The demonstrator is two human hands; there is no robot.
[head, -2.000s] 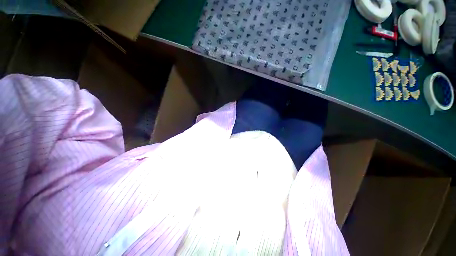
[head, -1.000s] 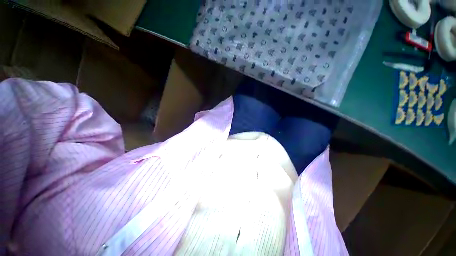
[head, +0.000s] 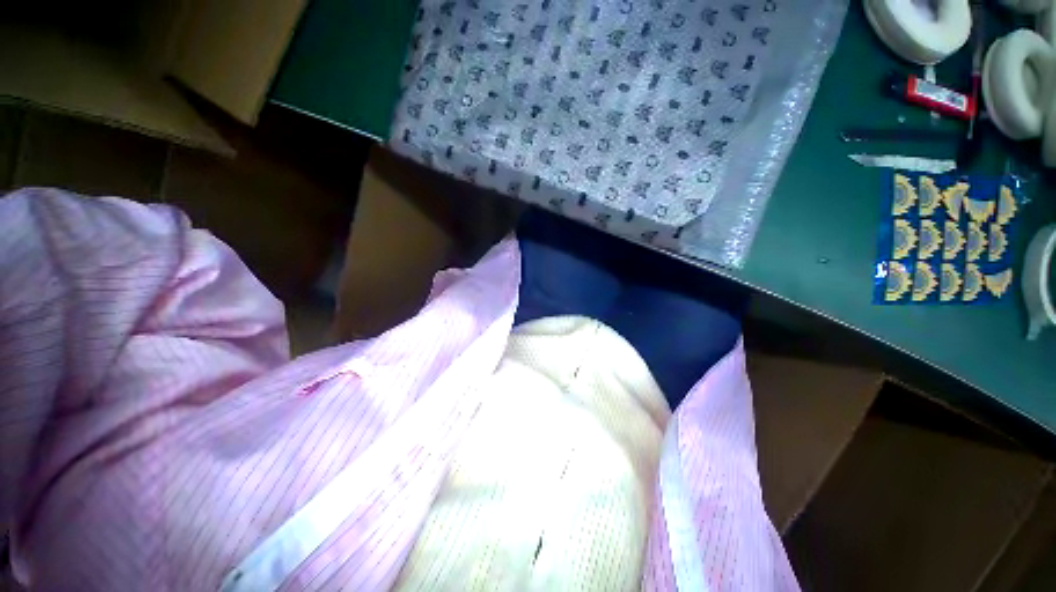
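A grey printed plastic bag (head: 579,104) with a small dark pattern lies flat on the green bench top in front of me, its clear edge strip on the right side. A blue sticker sheet (head: 946,239) with rows of gold-tan shapes lies to the right of the bag. Neither of my hands is in view. My left sleeve, pink and striped, fills the left side of the picture; its hand is out of the picture.
Cream ear pads (head: 923,23) lie at the upper right beside a red tube (head: 939,97) and a thin pale tool (head: 903,163). A white tape roll (head: 1041,283) is cut off at the right edge. Brown cartons (head: 237,52) stand at the upper left and below the bench (head: 811,260).
The view has shifted. Since one second ago, the bag and the bench items appear slightly further left and the sticker sheet a little lower. No hand has come into view.
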